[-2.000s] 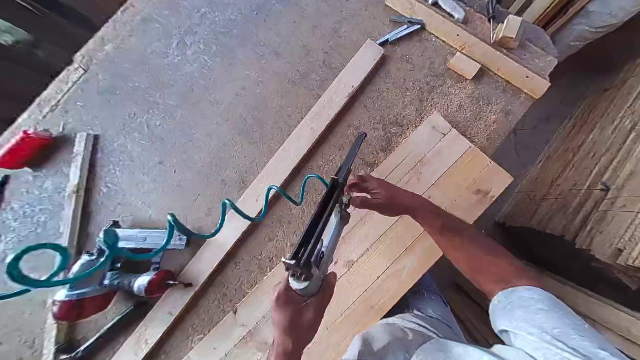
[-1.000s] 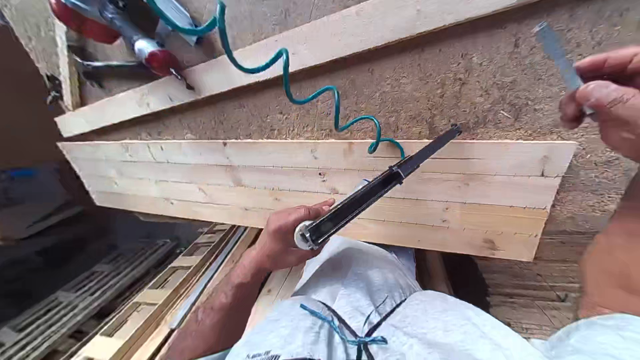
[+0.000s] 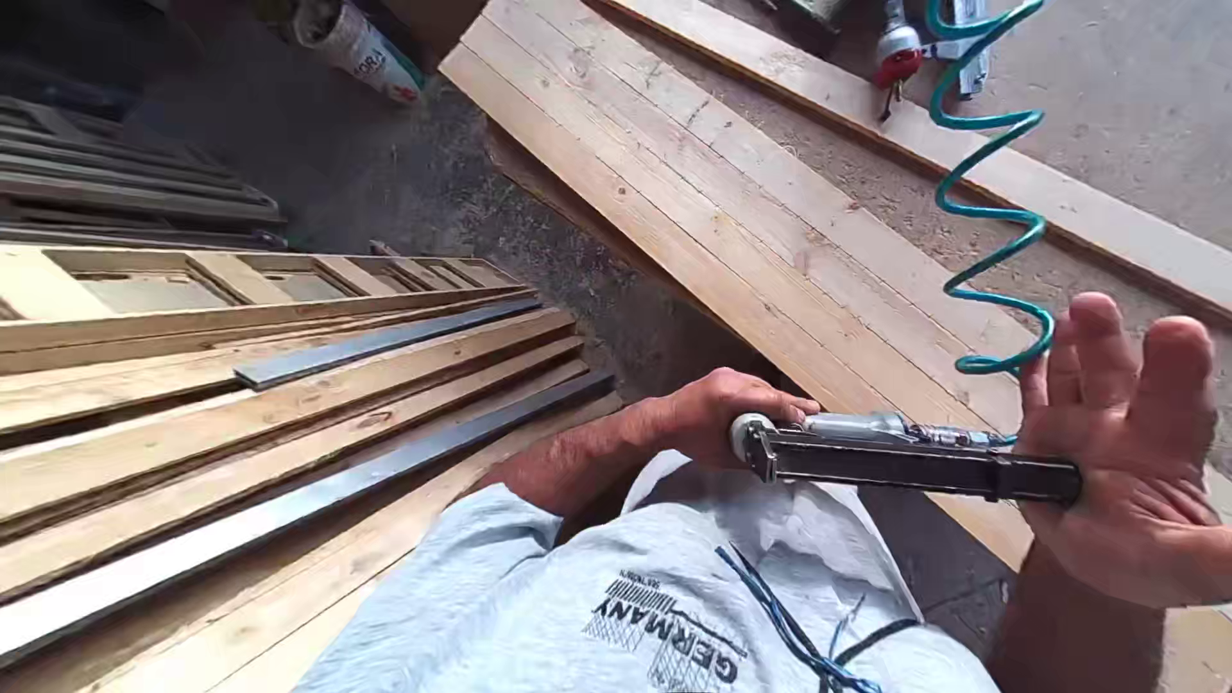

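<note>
A pneumatic nail gun or stapler with a long black magazine lies across the front of my body. My left hand is closed around its head end. My right hand is spread with fingers raised, and its palm touches or nearly touches the far end of the magazine. A coiled green air hose runs down to the tool beside my right fingers. Just past the tool lies a panel of pale wooden planks set side by side on the workbench.
Beyond the panel is a long wooden board, with a red and silver power tool by it. Long timbers and metal strips are stacked at left. A white bucket stands on the floor at the back.
The view has swung strongly to the left side. My right hand, which held a metallic strip one second ago, now shows a bare palm at the magazine's end. My left hand still grips the tool.
</note>
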